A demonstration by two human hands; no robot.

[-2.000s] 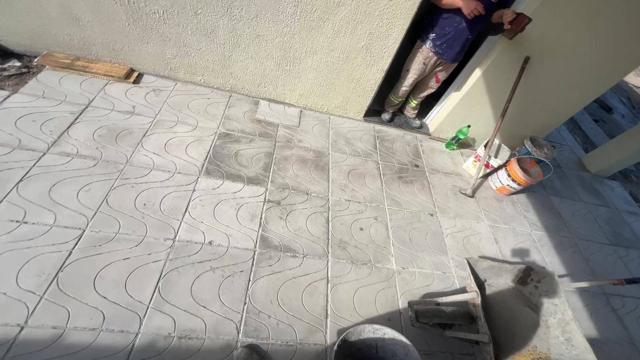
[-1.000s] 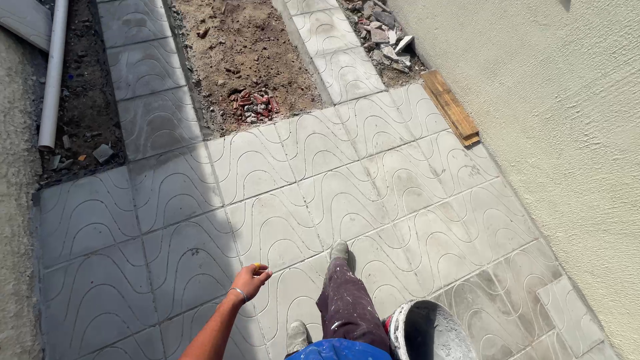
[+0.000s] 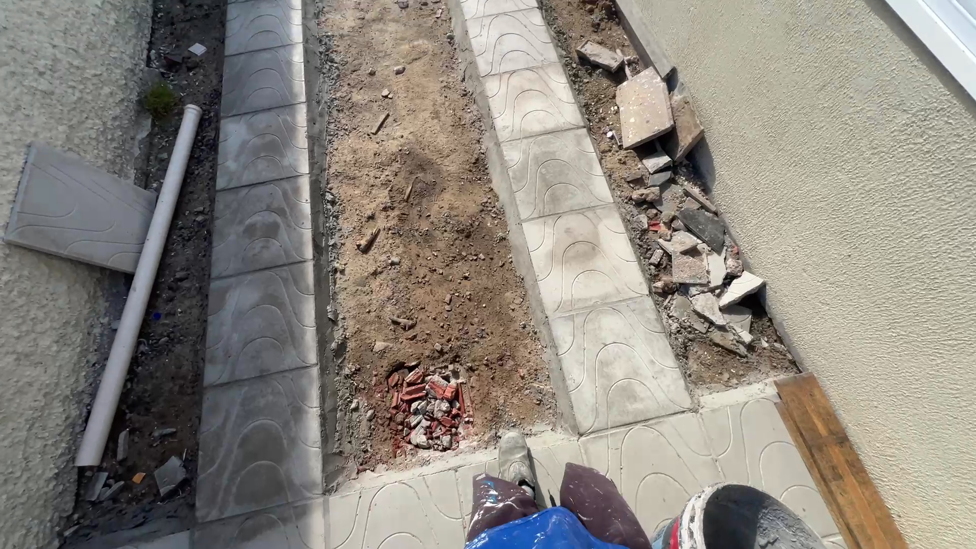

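Observation:
Neither of my hands shows in the head view now. A mortar-smeared bucket (image 3: 751,518) is beside my right leg at the bottom edge; its handle, and whatever holds it, is hidden. My shoe (image 3: 516,459) stands on the wave-patterned concrete tiles (image 3: 396,515), close to where they meet the bare soil. Two rows of the same tiles run forward, the left one (image 3: 263,320) partly shaded and the right one (image 3: 579,259) in sun. Between them lies a strip of soil (image 3: 427,252) with a small heap of broken brick (image 3: 431,408) at its near end.
On the left, a white plastic pipe (image 3: 141,290) lies along the soil, and a loose tile (image 3: 84,210) leans against the rough wall (image 3: 46,366). Broken slabs (image 3: 709,267) line the right wall (image 3: 862,229). Wooden boards (image 3: 839,465) lie near the bucket, along that wall.
The view has swung from the paved area by the doorway to the soil strip and tile rows. My left hand, seen over the tiles one second ago, is out of view.

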